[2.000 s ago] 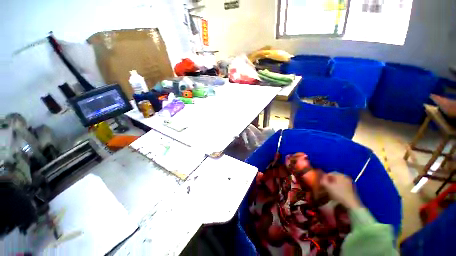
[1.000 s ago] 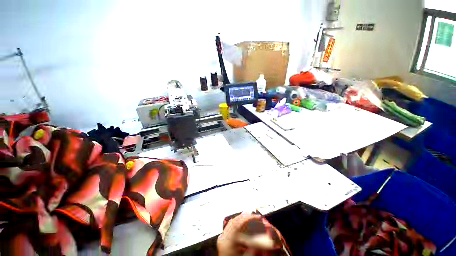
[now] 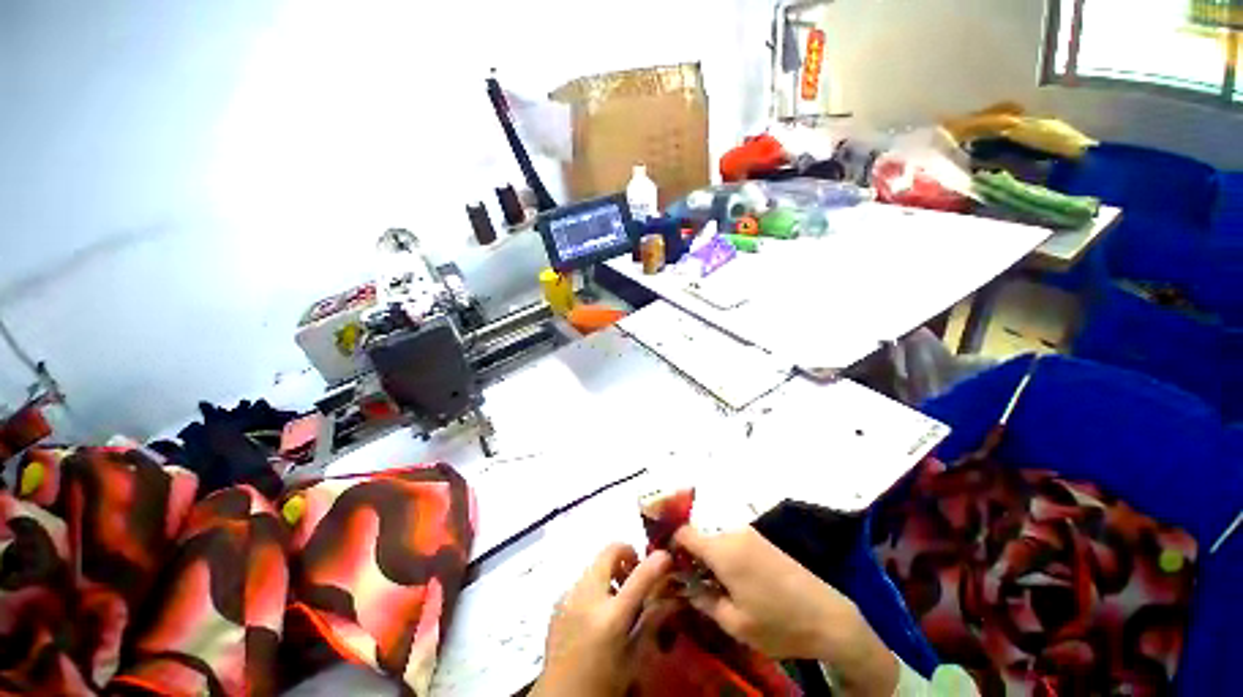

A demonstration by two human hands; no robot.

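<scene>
A printed garment piece (image 3: 668, 509) in red-pink, cream and dark brown is pinched between my two hands at the table's front edge. Its narrow end points up between my fingers and the rest hangs below. My left hand (image 3: 593, 620) grips it from the left. My right hand (image 3: 770, 592) grips it from the right, close beside my left fingers. Whether a tool is in the right palm cannot be told. A pile of the same print (image 3: 368, 545) lies on the left, with yellow round stickers.
A sewing machine (image 3: 420, 368) stands behind the white table (image 3: 832, 443), with a control screen (image 3: 586, 233) beyond it. A blue bin (image 3: 1091, 409) at right holds more printed pieces. A cardboard box (image 3: 638, 136) stands against the wall.
The view has swung left from the blue bin. My right hand, earlier in the bin, is now beside my left hand at the table edge, both on a printed piece.
</scene>
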